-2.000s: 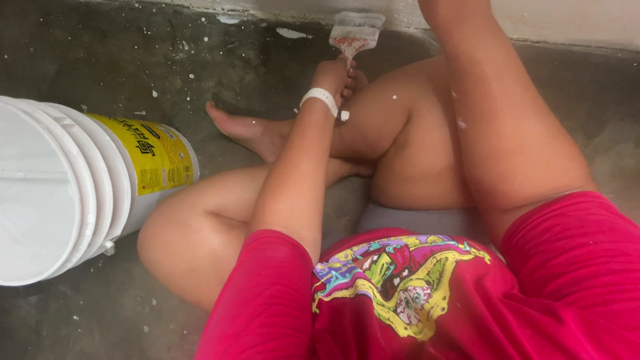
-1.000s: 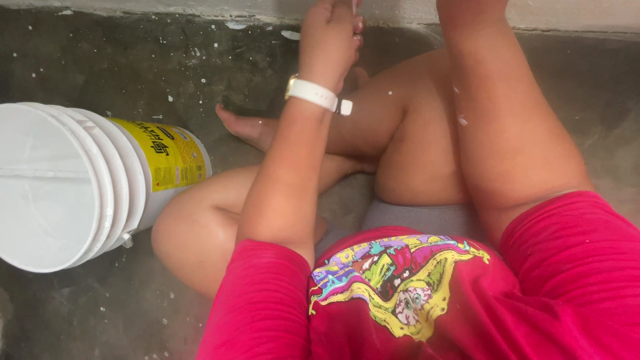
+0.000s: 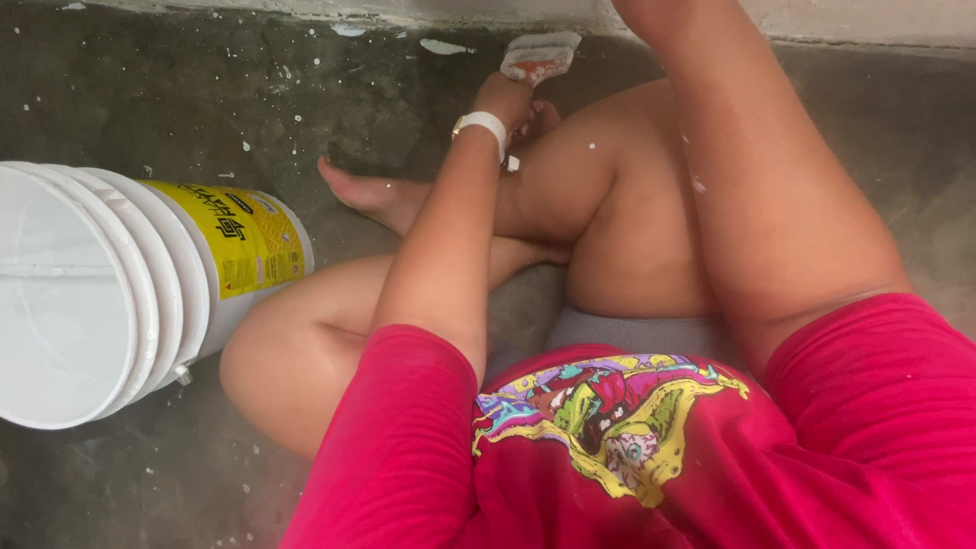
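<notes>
A paintbrush [image 3: 541, 57] with white-smeared bristles lies in the grip of my left hand [image 3: 506, 103], its bristles pointing up and away from me near the base of the pale wall. Part of its handle is hidden by the fingers. A white band is around that wrist. My right arm reaches up past my raised knee, and its hand is cut off by the top edge of the view.
To the left a white plastic bucket [image 3: 179, 267] with a yellow label lies or tilts with its mouth toward me. My crossed legs rest on the dark floor [image 3: 191, 99], which bears white paint spots. The pale wall [image 3: 862, 23] runs along the top.
My left hand was higher, by the wall, one second ago, with the bristles out of sight. It is now lower, and the brush shows again.
</notes>
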